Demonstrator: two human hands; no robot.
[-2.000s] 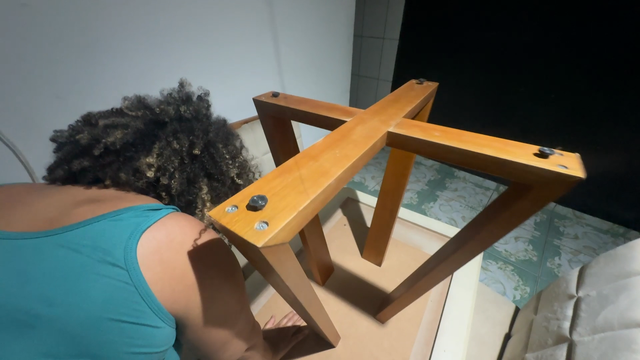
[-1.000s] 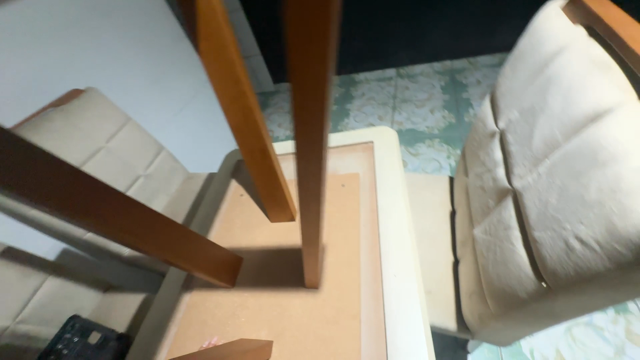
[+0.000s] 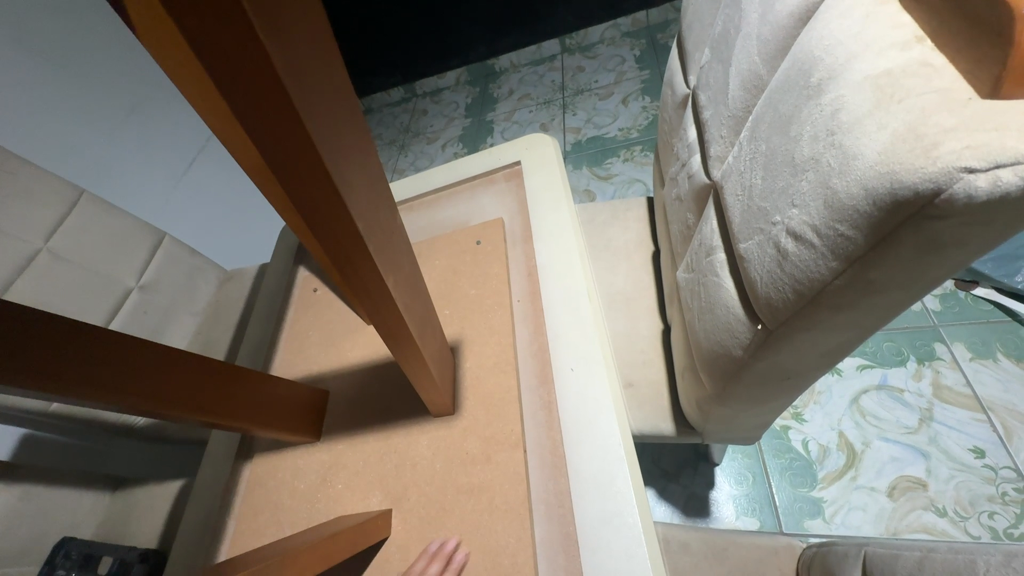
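Neither my left hand nor my right hand is in view. A wooden table base with angled legs stands over an upturned tabletop with a cream rim and a brown fibreboard panel. One leg's end rests on or just over the panel near its middle; a second leg ends to its left. A third leg enters from the bottom. Beside it, a few fingertips of a hand show at the bottom edge over the panel; they look like the other person's, and the rest is out of view.
A beige upholstered chair stands right of the tabletop, close to its rim. More padded seating is at the left, with a black case or tool at the lower left. Patterned green and white floor tiles lie around.
The view has swung down and closer to the tabletop. The other person's head and back, seen at the left two seconds ago, are out of view, as is the top cross of the base.
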